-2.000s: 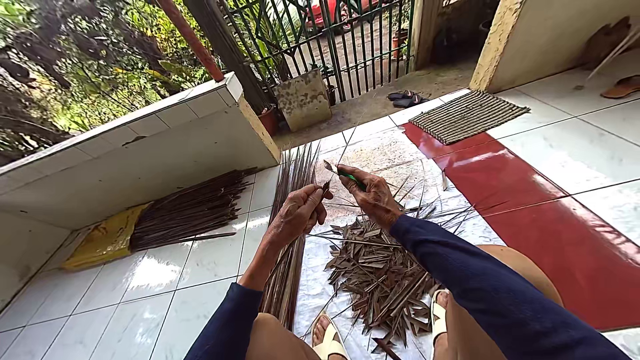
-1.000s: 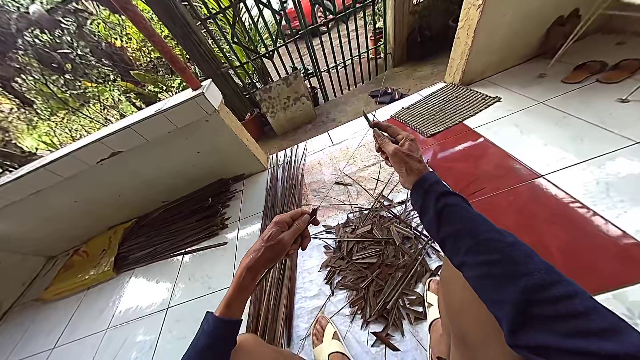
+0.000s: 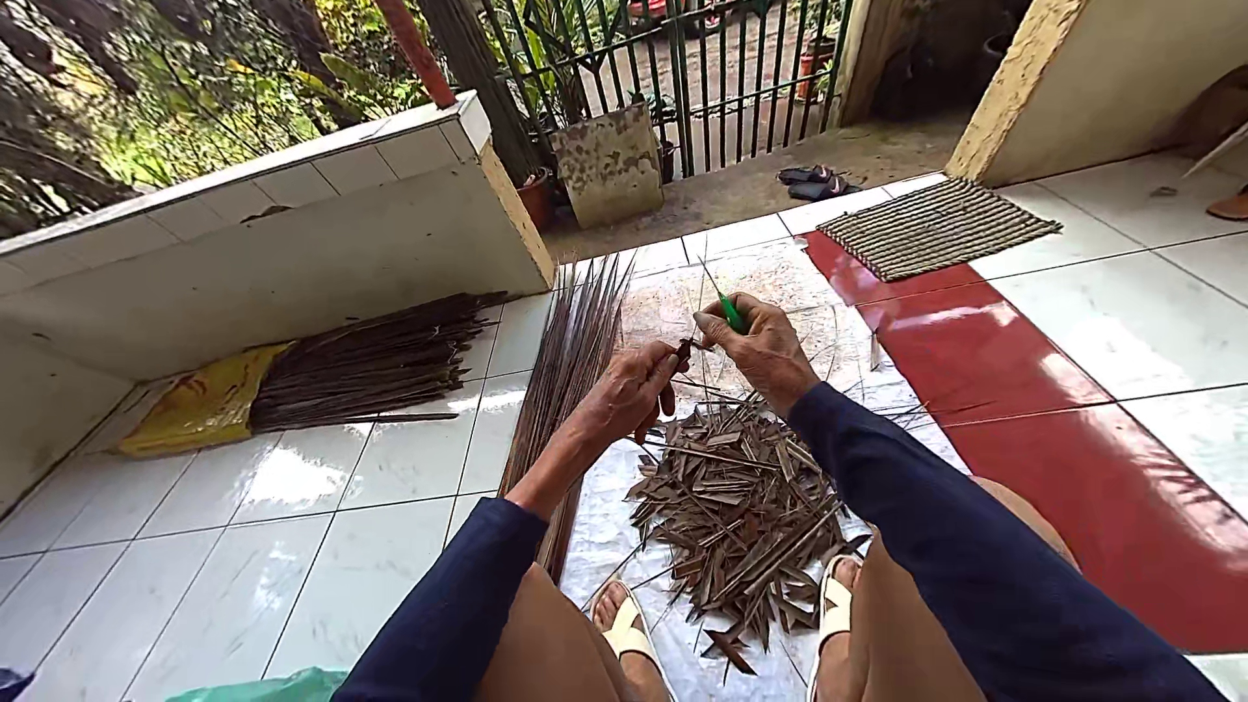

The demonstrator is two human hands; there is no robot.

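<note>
My left hand (image 3: 639, 390) pinches a small dark brown strip of dried leaf (image 3: 685, 351) near the centre. Close to its right, my right hand (image 3: 765, 346) grips the green handle of a thin-bladed knife (image 3: 731, 314), blade pointing up and away. Both hands are above a heap of cut brown leaf pieces (image 3: 741, 507), which lies on a white sheet (image 3: 609, 517) between my sandalled feet. A long bundle of thin brown leaf strips (image 3: 575, 361) lies along the sheet's left side, partly behind my left forearm.
More dark strips (image 3: 370, 366) lie by the low wall (image 3: 341, 249), their ends in a yellow sack (image 3: 210, 405). A woven mat (image 3: 936, 229) rests at the top of a red floor band (image 3: 1092, 458). Dark slippers (image 3: 817, 182) sit near the metal gate (image 3: 682, 78). Green plastic (image 3: 263, 687) shows at the bottom left.
My right hand, raised and apart from the left one second ago, is back close beside it. The knife is still in my right hand.
</note>
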